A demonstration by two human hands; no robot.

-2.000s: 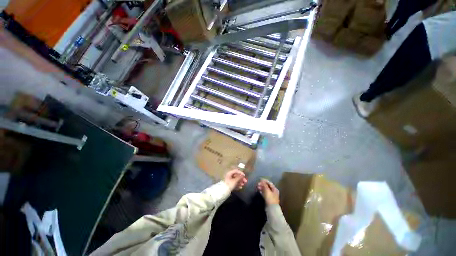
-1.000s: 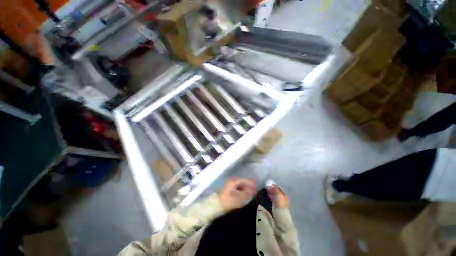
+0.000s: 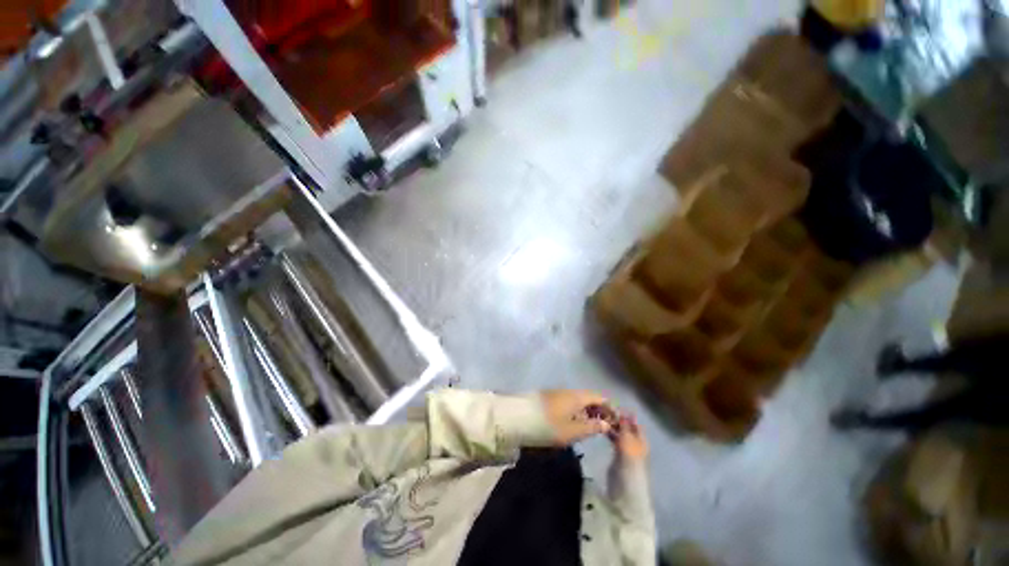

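My left hand (image 3: 575, 415) and my right hand (image 3: 630, 438) are held in front of my body at the lower middle of the view. Their fingertips meet or nearly meet. Something small and dark shows between the fingers, but blur hides whether it is an object or shadow. The metal roller conveyor (image 3: 260, 365), with its white frame, stands to the left of my hands. Neither hand touches it. A group of open brown cartons (image 3: 708, 265) stands on the floor beyond my hands to the right.
The machine's orange-brown safety door (image 3: 354, 66) is at the upper left. A brown carton (image 3: 83, 182) sits by the conveyor. A person's dark-clothed legs (image 3: 940, 381) show at the right edge, near more cardboard boxes (image 3: 935, 486). Grey speckled floor lies between conveyor and cartons.
The view has swung right, so the conveyor now lies at left and the open cartons are nearer the middle. My hands have come together. The white bit earlier near my fingers is not visible.
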